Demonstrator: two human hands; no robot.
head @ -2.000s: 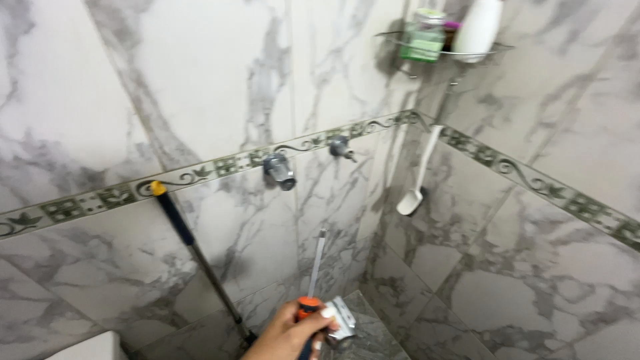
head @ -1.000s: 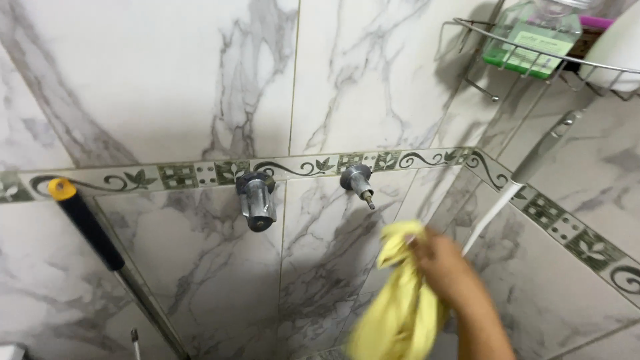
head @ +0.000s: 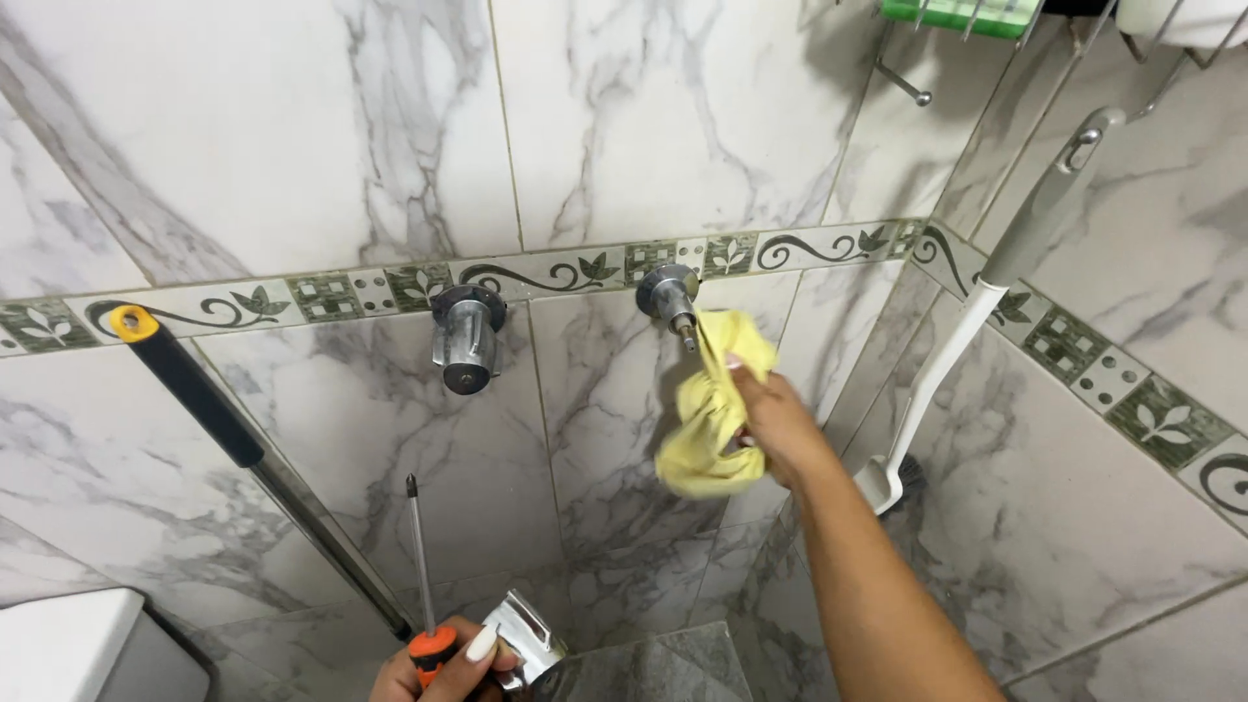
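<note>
My right hand (head: 770, 414) grips a bunched yellow cloth (head: 717, 429), its upper part right beside the bare stem of a chrome valve (head: 671, 297) on the tiled wall. Whether cloth and stem touch, I cannot tell. Low in the view, my left hand (head: 453, 668) holds both a Phillips screwdriver (head: 419, 556), orange and black at the handle with its tip upward, and a loose chrome tap handle (head: 526, 639). Left of the bare stem, a second chrome tap (head: 468, 341) has its handle fitted.
A pole with a black and yellow grip (head: 195, 390) leans on the wall at left, above a white cistern-like corner (head: 73, 639). At right a long-handled white and grey brush (head: 946, 336) hangs under a wire corner rack (head: 1072, 39) holding containers.
My right hand has brought the yellow cloth up and left to the bare valve stem. My left hand, out of view a second ago, shows again with screwdriver and tap handle.
</note>
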